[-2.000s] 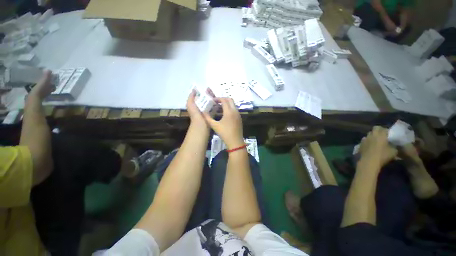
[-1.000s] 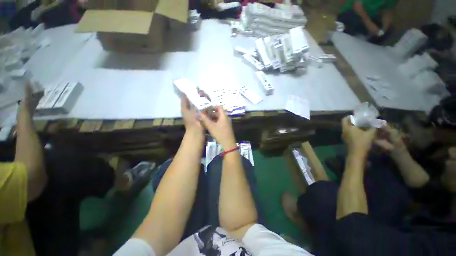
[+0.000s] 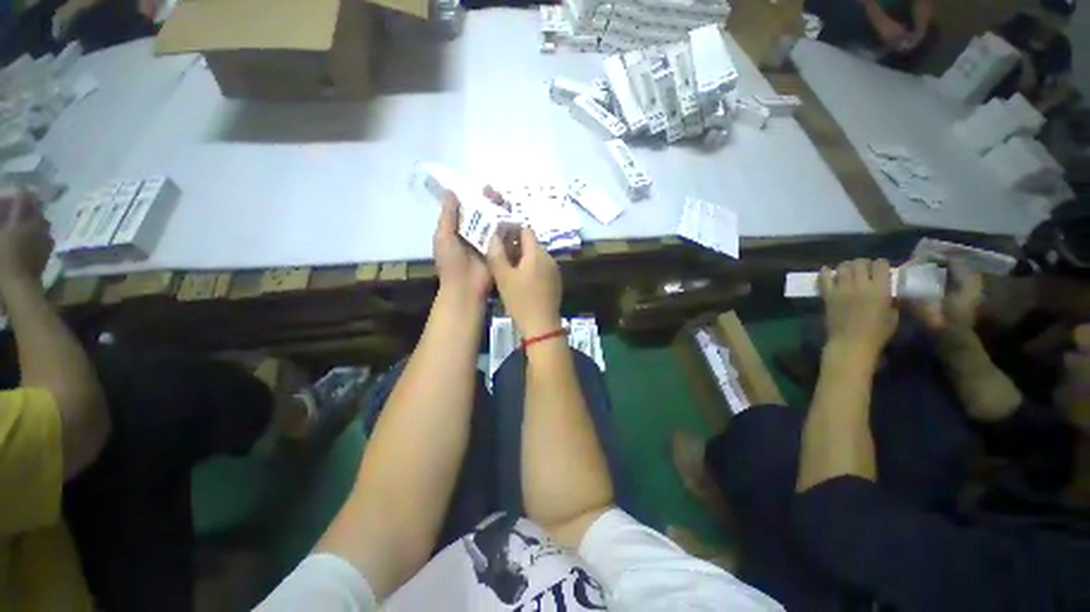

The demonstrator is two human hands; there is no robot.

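A slim white carton [image 3: 477,224] with dark print is held over the table's front edge. My left hand [image 3: 459,257] grips it from the left side. My right hand [image 3: 527,279] is at its lower right end, with the fingers bent against it; their exact contact is hard to see. The carton slants from upper left to lower right. Printed slips [image 3: 544,215] lie in a loose pile just behind my right hand. White printed strips [image 3: 583,338] stand at my knees, partly hidden by my right forearm.
A shipping carton [image 3: 293,54] stands open at the back left. Small cartons [image 3: 669,90] are heaped at the back right. A carton row [image 3: 120,219] lies left, a flat printed sheet [image 3: 709,226] right. Other people's arms work at both sides. A shallow cardboard tray [image 3: 743,359] is on the floor.
The carton has gone from upright between my hands to lying slanted, and its printed side now shows. At the right, the neighbour's hands now hold a long white box stretched out sideways.
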